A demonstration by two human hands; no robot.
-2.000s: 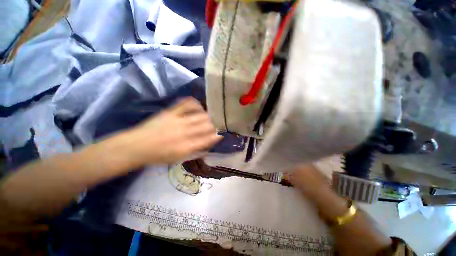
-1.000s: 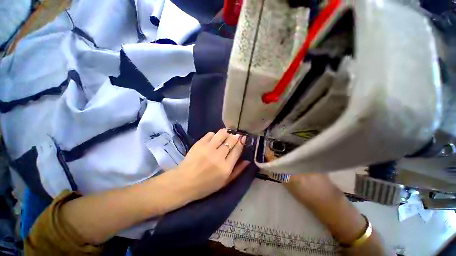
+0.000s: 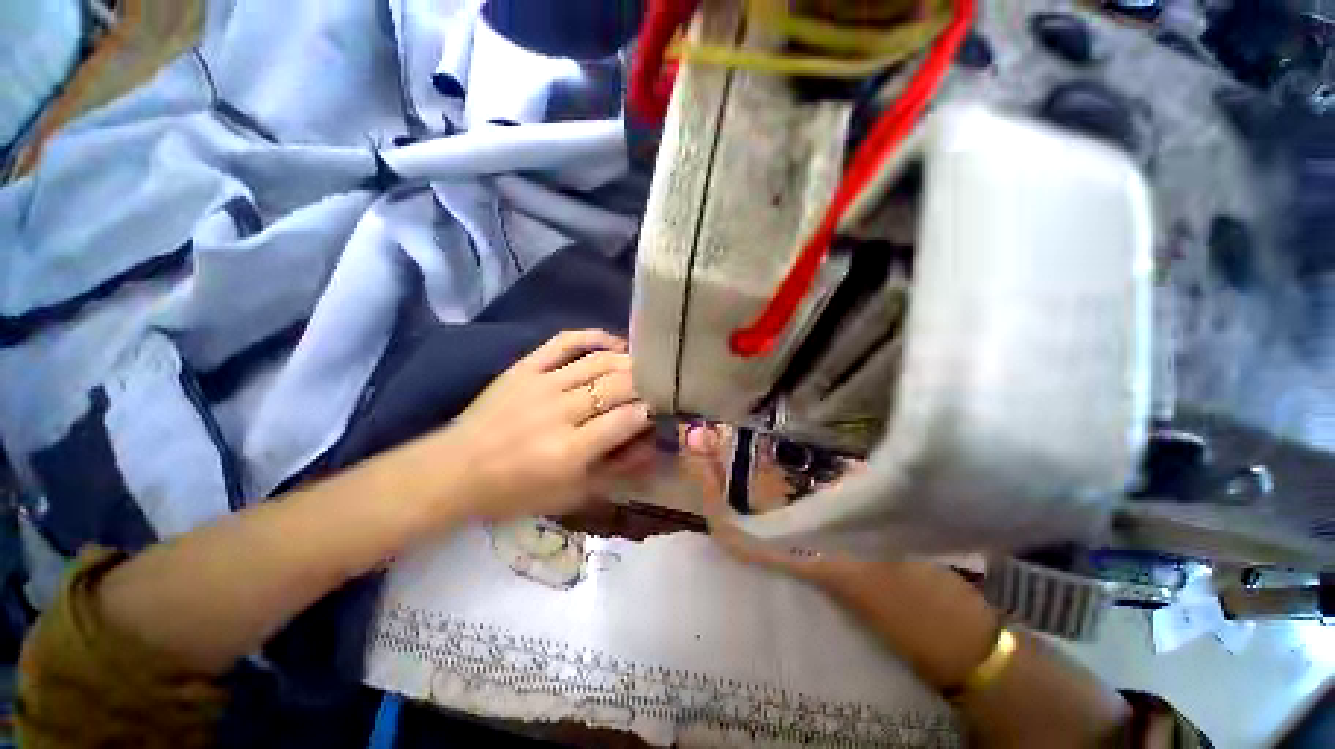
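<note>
The large garment cloth, pale grey-blue with dark seam strips, lies bunched at the left. Its dark navy part runs under my left hand. My left hand, with a ring, rests on the navy cloth's edge beside the needle area, fingers bent; whether it pinches the cloth is unclear. My right hand reaches under the machine head from the right, a fingertip showing by the presser foot; the machine head partly hides it. The off-white sewing machine head stands over the needle area, which is mostly hidden.
A red cord and yellow bands loop on the machine head. A printed measuring tape runs along the table's worn front edge. White scraps lie at the right. A ridged grey part sits beside my right forearm.
My left hand has moved left and slightly up, and the navy cloth has shifted back with it, uncovering the table front. My right hand has come further left to the needle area. The view has shifted.
</note>
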